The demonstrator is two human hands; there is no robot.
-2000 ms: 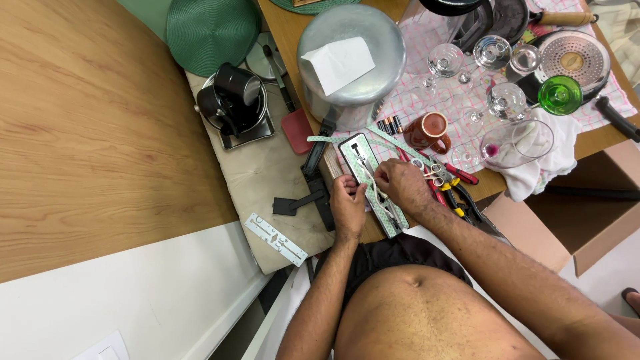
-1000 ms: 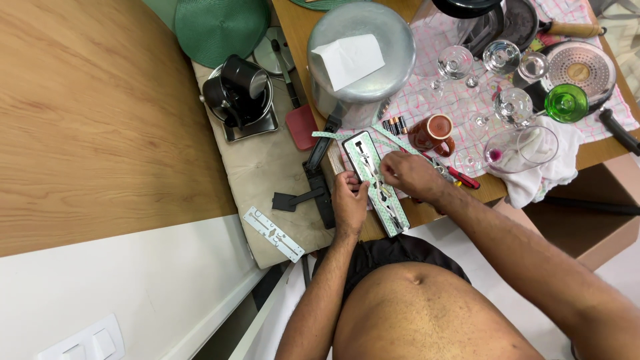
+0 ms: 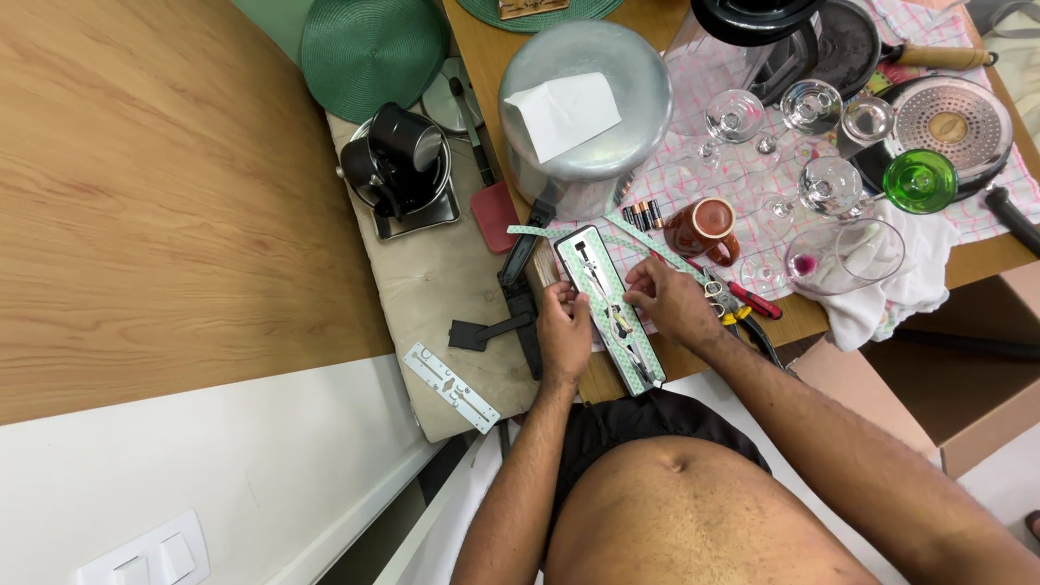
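Note:
A long narrow device housing (image 3: pixel 600 286) with a dark rim, green patterned strips and exposed wires lies slanted at the table's near edge. My left hand (image 3: pixel 566 331) grips its left side, fingers and thumb at the rim. My right hand (image 3: pixel 668 299) is at its right side, fingers curled near the edge; whether they hold anything is unclear. Loose green patterned strips (image 3: pixel 532 231) extend behind the housing. Several batteries (image 3: pixel 643 215) lie beyond it, beside an upturned brown mug (image 3: pixel 704 229). Pliers (image 3: pixel 729 309) and a red-handled tool (image 3: pixel 756 300) lie right of my right hand.
A large metal pot (image 3: pixel 585 97) bears folded paper (image 3: pixel 565 116). Stemmed glasses (image 3: pixel 829 185) and a pan (image 3: pixel 949 130) crowd the right side. On the cushioned surface at left are a perforated metal plate (image 3: pixel 451 387), a black bracket (image 3: pixel 520 321) and a pot with black items (image 3: pixel 398 162).
My right hand has moved off the middle of the housing to its right side. My left hand stays on the left side, now lower along the housing.

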